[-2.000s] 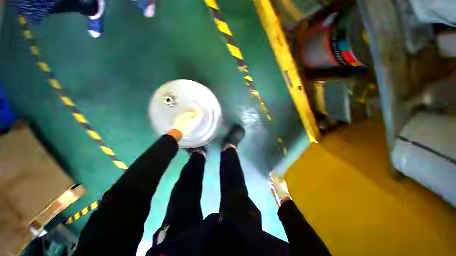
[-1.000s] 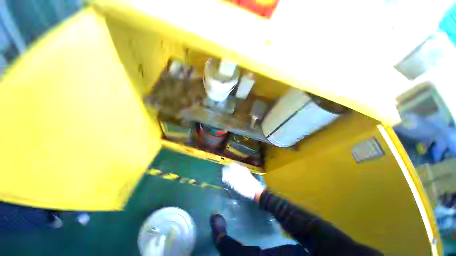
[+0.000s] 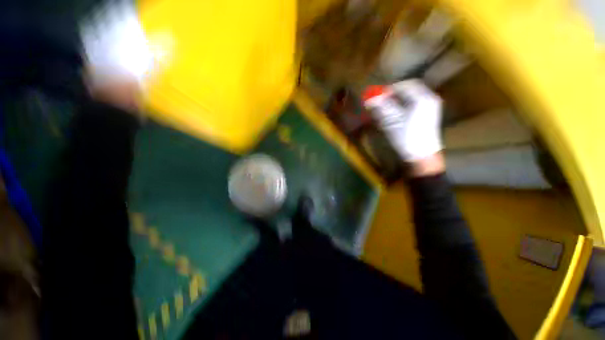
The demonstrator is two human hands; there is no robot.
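My right hand (image 3: 410,123), in a white glove, is raised in front of the open cabinet. Its fingers are closed around a small red object (image 3: 376,93), too blurred to name. My left hand (image 3: 116,46), also white-gloved, is at the upper left beside the yellow cabinet door (image 3: 219,66). It is strongly blurred, and whether it touches the door cannot be told. The drum (image 3: 257,186) stands on the green floor between the hands, its round silver top facing up. Neither hand touches it.
Blurred items stand inside the cabinet, with a pale container (image 3: 497,163) at its right. The other yellow door (image 3: 477,232) hangs open with a small label. Yellow-black tape (image 3: 166,252) marks the floor. My legs are just below the drum.
My left hand has left the drum top and is up beside the door. My right hand has risen from the cabinet's lower edge and now has a red object. The view has turned.
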